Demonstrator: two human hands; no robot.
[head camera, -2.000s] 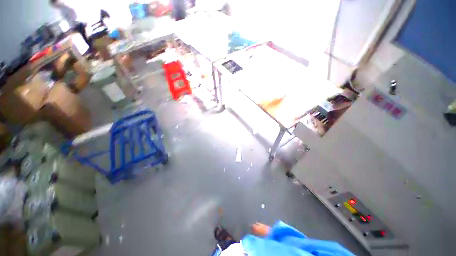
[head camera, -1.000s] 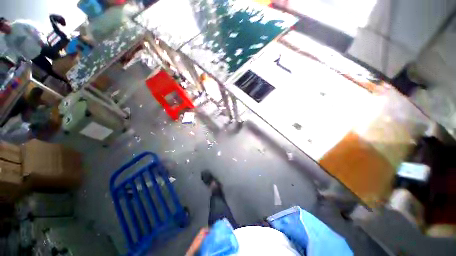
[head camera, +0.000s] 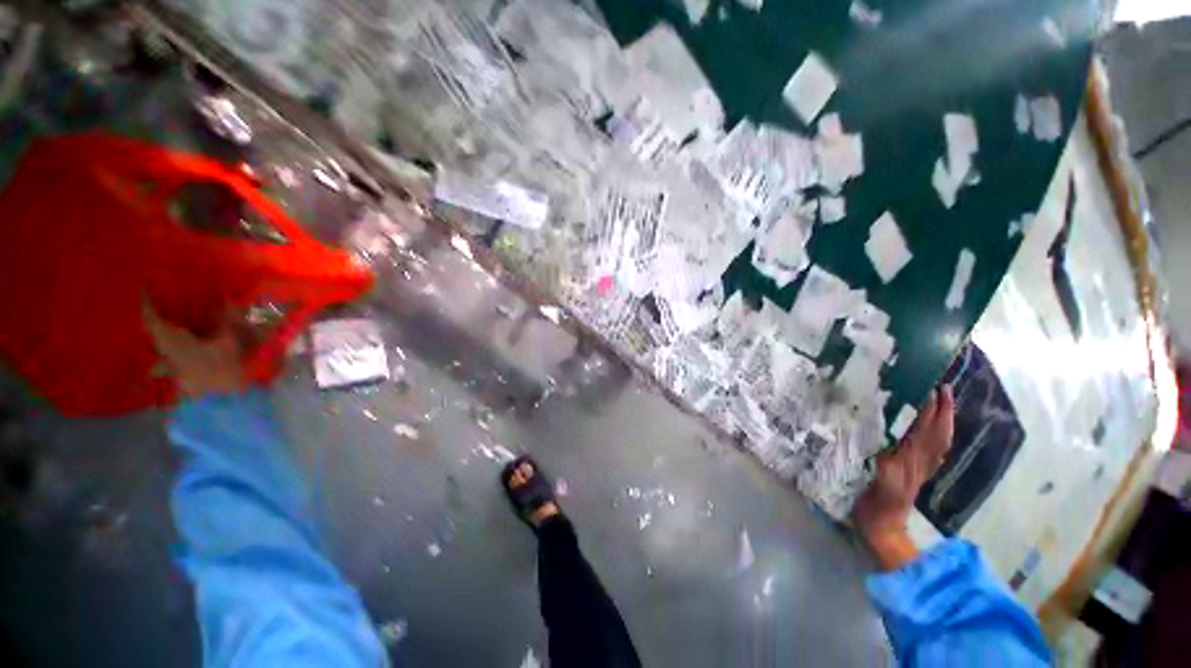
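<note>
A red plastic stool is at the left, tilted and blurred. My left hand is at its lower side and appears to grip it; blur hides the exact finger placement. My right hand is empty, its fingers extended over the table edge beside a dark rectangular patch. Many white printed labels lie over the green tabletop.
The long table edge crosses diagonally in front of me. A small white piece and scraps lie on the grey floor. My sandalled foot is below the table edge. A pale table with brown edging is at the right.
The view has moved in close to the label-covered table and the red stool. My left hand has reached the stool, and my right hand has come into view at the table edge. The blue trolley has left view.
</note>
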